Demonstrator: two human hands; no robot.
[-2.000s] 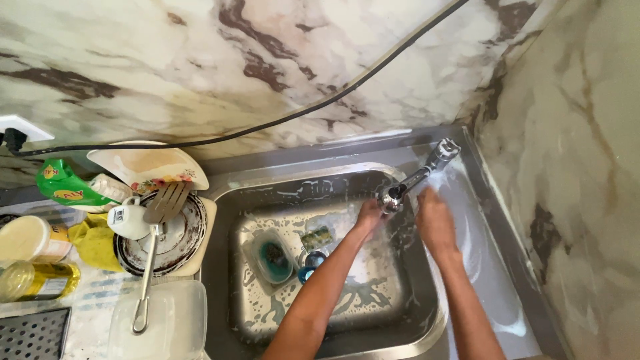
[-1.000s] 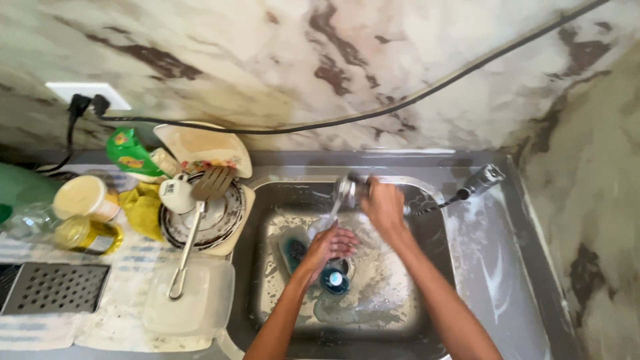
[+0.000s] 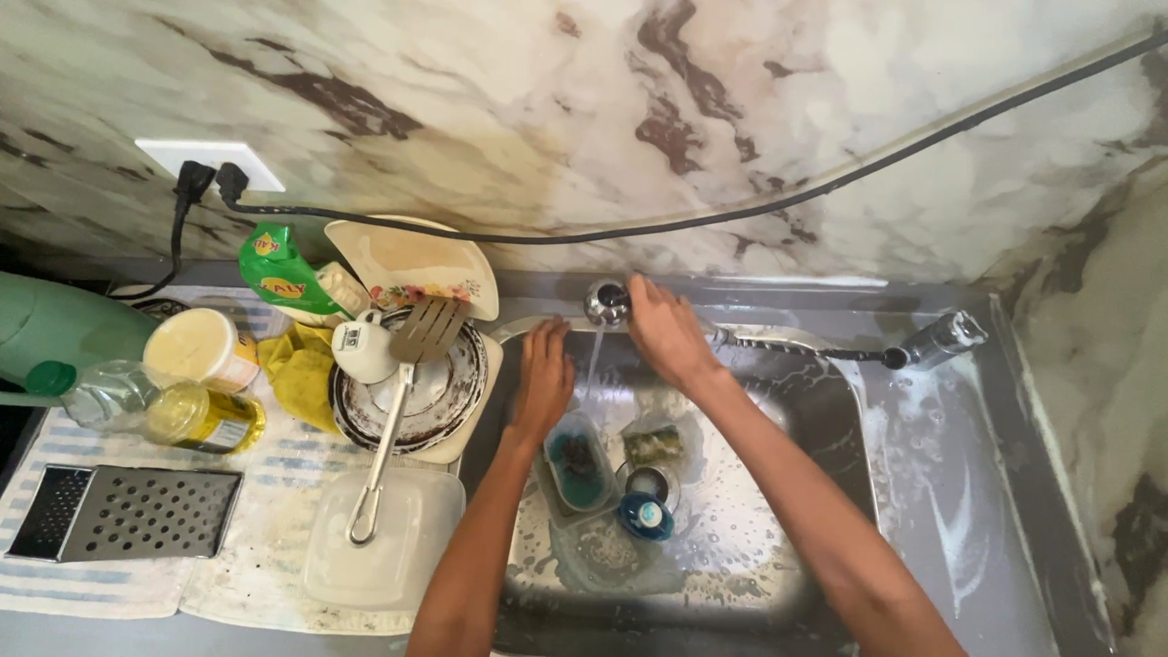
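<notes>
My right hand (image 3: 671,328) grips a chrome pull-out spray head (image 3: 607,302) above the back rim of the steel sink (image 3: 730,570). Water runs down from it. Its hose leads right to the faucet base (image 3: 940,339). My left hand (image 3: 545,379) is palm down near the sink's back left rim, its fingers slightly apart, with nothing visible in it. Below, in the basin, are a clear plastic container (image 3: 579,461) with blue liquid and a dark scrubber, a yellow-green sponge (image 3: 653,445) and a blue bottle (image 3: 646,516) beside a small round vessel.
Left of the sink, a slotted spatula (image 3: 392,447) lies across a stained plate (image 3: 447,401) and a plastic lid (image 3: 388,566). A white cup (image 3: 363,349), yellow cloth (image 3: 306,374), oil bottle (image 3: 219,420) and box grater (image 3: 151,513) stand or lie nearby. A black cable (image 3: 584,235) crosses the wall.
The spray head was at the faucet's right side two seconds ago; it is now out over the sink's back edge. My left hand has moved from over the basin to the back left rim.
</notes>
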